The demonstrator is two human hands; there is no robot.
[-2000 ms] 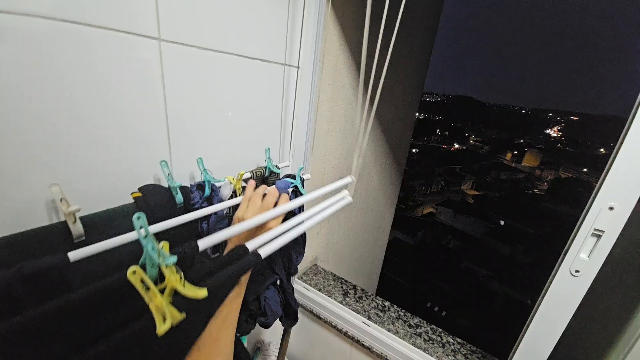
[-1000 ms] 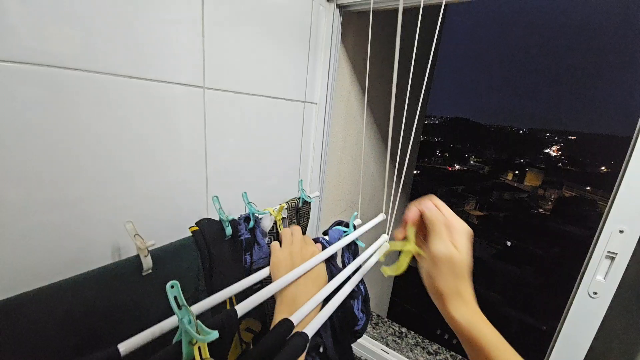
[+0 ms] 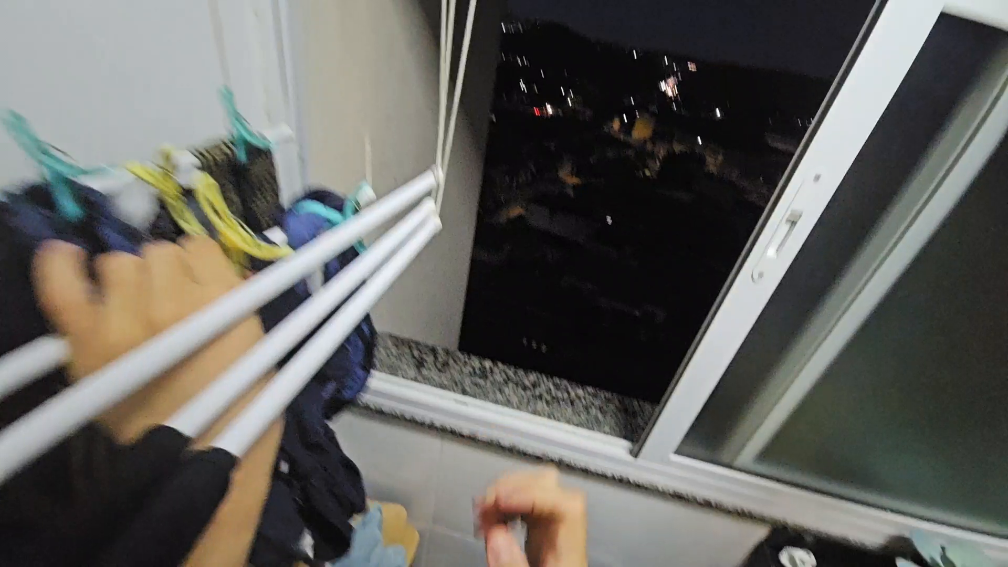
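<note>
My left hand (image 3: pixel 157 315) reaches up between the white rods of a hanging drying rack, its fingers curled at a rod and dark clothing; its grip is partly hidden. Just beyond the fingertips are yellow clothespins (image 3: pixel 228 228) on dark cloth. Teal clothespins (image 3: pixel 244 130) stand on the garments farther back. A dark blue garment (image 3: pixel 346 354) hangs behind the front white rods (image 3: pixel 315 307). Low in the view, away from the rack, my right hand (image 3: pixel 535 512) has curled fingers and a gap by the thumb, with nothing visible in it.
White cords (image 3: pixel 447 87) hold up the rod ends. Behind them, a granite sill (image 3: pixel 504 386) runs below the open window. The white sliding window frame (image 3: pixel 795 213) stands at right. Light blue and yellow cloths (image 3: pixel 378 535) show at the bottom, with dark items (image 3: pixel 795 551) at lower right.
The yellow clothespin my right hand held is no longer in it, and another yellow one shows near my left fingers. My right hand has moved down. The view has swung right and closer.
</note>
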